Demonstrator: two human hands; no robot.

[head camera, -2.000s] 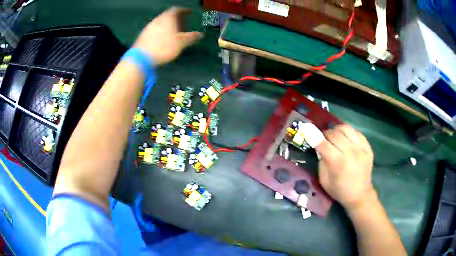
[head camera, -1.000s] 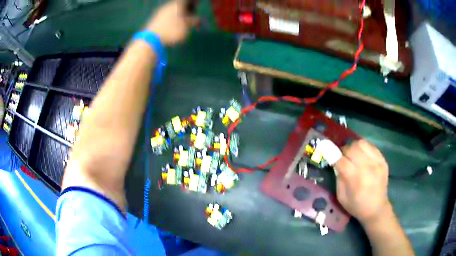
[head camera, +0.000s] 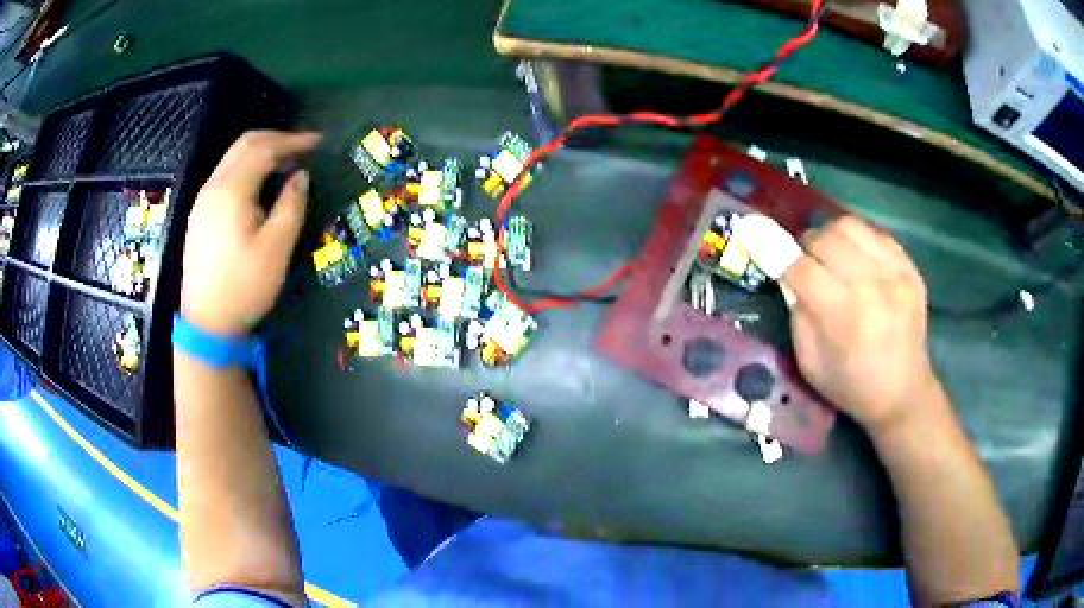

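My right hand [head camera: 850,311], with white coverings on its fingertips, holds a small power supply board [head camera: 728,249] at the opening of the dark-red fixture plate [head camera: 666,285]. The board has yellow and white parts; my fingers hide its right part. My left hand [head camera: 246,238], with a blue wrist strap [head camera: 215,343], is empty, thumb and forefinger apart, between the tray and the loose boards. Several loose boards [head camera: 437,238] lie in a group left of the fixture. One board [head camera: 495,428] lies apart nearer to me.
A black divided tray [head camera: 166,238] with a few boards stands at the left. A red and black lead [head camera: 630,119] runs from the shelf [head camera: 713,65] to the fixture. A white instrument [head camera: 1004,71] is at the upper right. Another black tray [head camera: 1064,523] shows at the right edge.
My left hand has come back from the far side towards me, beside the left tray. A board now lies at the far end of the group. My right hand still holds its board at the fixture.
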